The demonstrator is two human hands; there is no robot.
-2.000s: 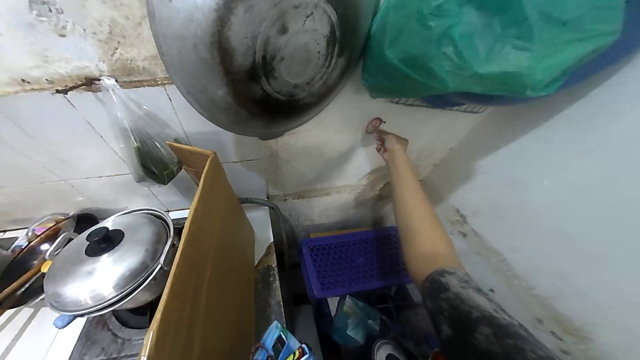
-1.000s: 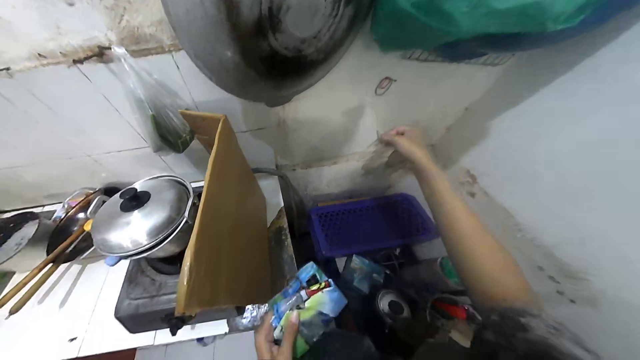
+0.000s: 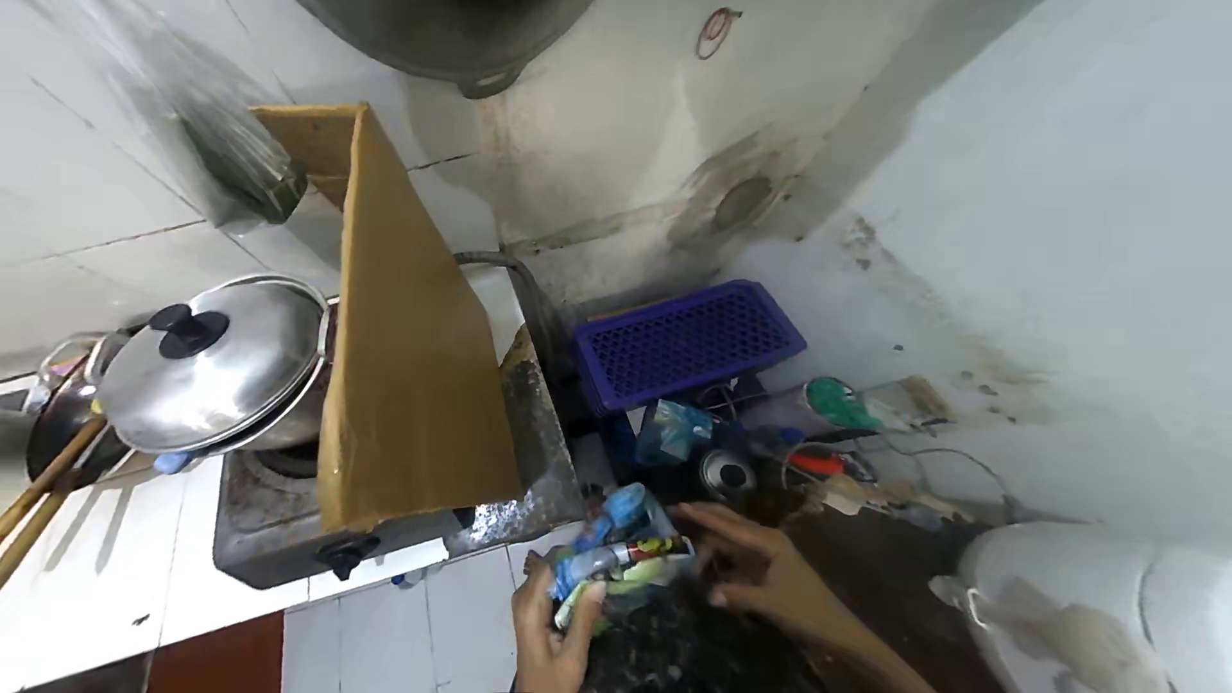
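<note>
My left hand (image 3: 553,616), at the bottom centre, grips a bundle of crumpled plastic packaging (image 3: 626,558) in blue, green and clear, with a small tube-like item in red and yellow on top. My right hand (image 3: 746,568) is just right of the bundle, its fingers apart and slightly blurred; whether it touches the bundle is unclear. Dark hair or cloth partly hides the space between the hands. A red loop (image 3: 714,33) hangs on the wall at the top, well away from both hands.
A lidded steel pot (image 3: 241,385) sits on a gas stove (image 3: 279,539) behind an upright cardboard sheet (image 3: 414,385). Beyond my hands are a purple plastic basket (image 3: 688,342), a green-ended canister (image 3: 837,402) and clutter. A large pan (image 3: 452,34) hangs above; a white container (image 3: 1068,597) stands lower right.
My right hand was at the red loop on the wall, then below it; it has come down beside the bundle. The left hand still holds the bundle. The view has tilted downward.
</note>
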